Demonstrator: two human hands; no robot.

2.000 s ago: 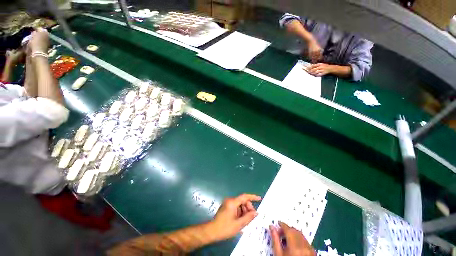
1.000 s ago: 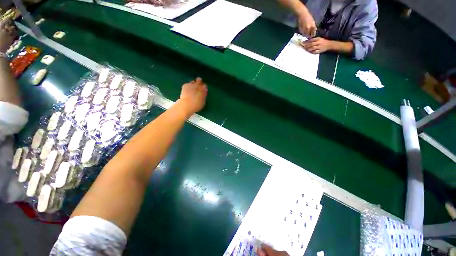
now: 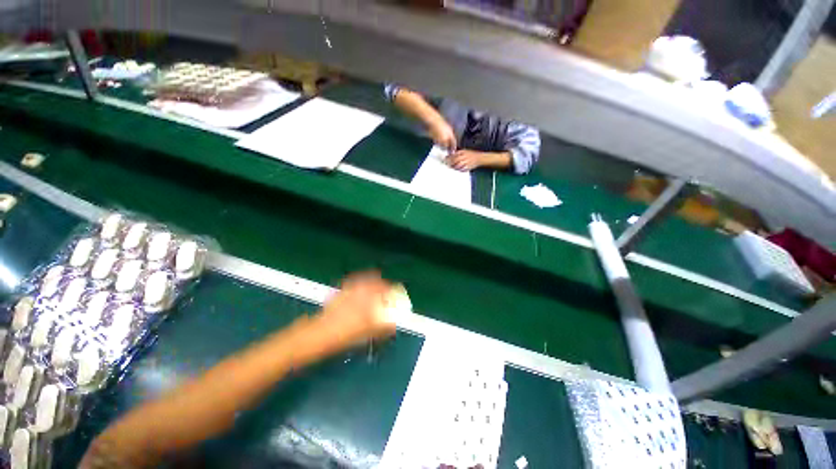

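My left hand (image 3: 357, 307) is blurred over the near edging of the belt. It holds a cream plastic housing (image 3: 395, 306) at its fingertips. The white adhesive pad sheet (image 3: 454, 403) with rows of small dark marks lies on the green bench to the right of and below my left hand. Of my right hand, only what may be fingertips shows at the bottom edge, on the sheet; what they hold cannot be seen.
Housings in bubble wrap (image 3: 87, 307) lie at left. Spare adhesive sheets (image 3: 632, 426) lie on bubble wrap at right, by a long pale tube (image 3: 632, 307). A grey shelf (image 3: 513, 82) crosses above. Across the green belt (image 3: 275, 229), a person works on a white sheet.
My left hand reached out over the belt, where the housing lay, and has come back to the right with a housing in it. The view has tilted up and turned right, showing the shelf.
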